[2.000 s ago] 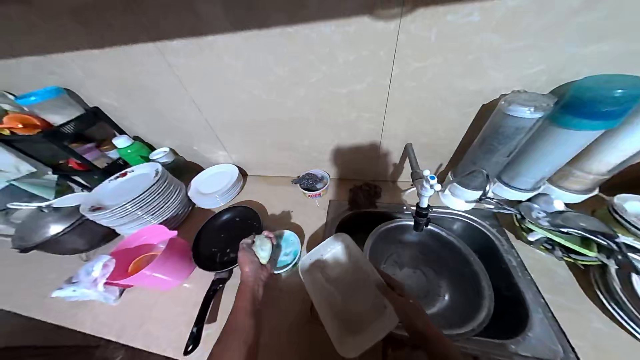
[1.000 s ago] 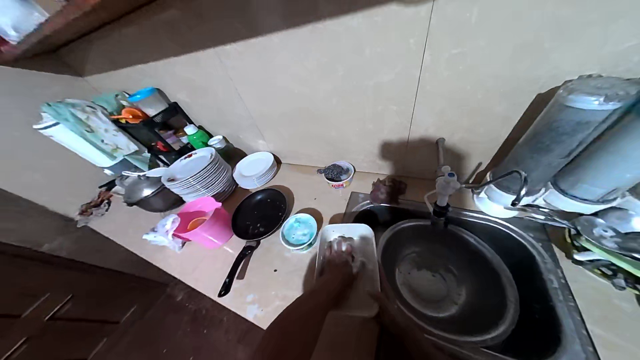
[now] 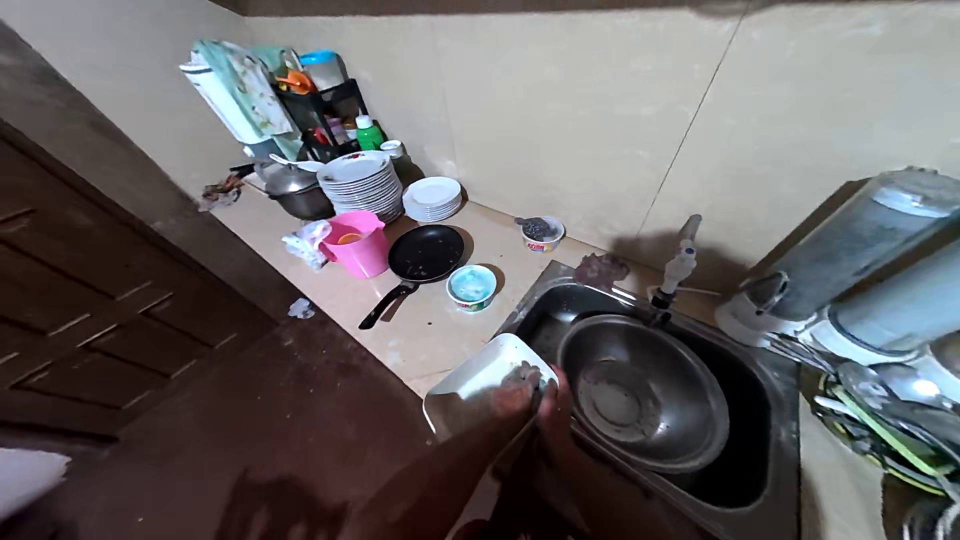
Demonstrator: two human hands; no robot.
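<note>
A white rectangular plastic container (image 3: pixel 480 367) is tilted in front of me, left of the sink. My left hand (image 3: pixel 517 397) reaches inside it and presses a pale, soapy lump, which looks like a sponge (image 3: pixel 523 373), near its right end; the fingers partly hide it. My right hand (image 3: pixel 555 405) grips the container's right rim. Beyond the container, on the counter, stands a small tub (image 3: pixel 471 285) with bluish, soapy contents. A large metal basin (image 3: pixel 630 397) sits in the steel sink (image 3: pixel 780 420) to the right of my hands.
A black frying pan (image 3: pixel 426 253), a pink pitcher (image 3: pixel 360 244) and plate stacks (image 3: pixel 364 187) stand on the left. At the wall are a tub with a dark scrubber (image 3: pixel 541 232) and the faucet (image 3: pixel 679 262). Tall cylinders (image 3: pixel 862 247) and utensils (image 3: pixel 900 405) stand right.
My left hand was over the bluish tub two seconds ago and is now in the container. The container has moved toward me and the counter's front edge. The view has turned left.
</note>
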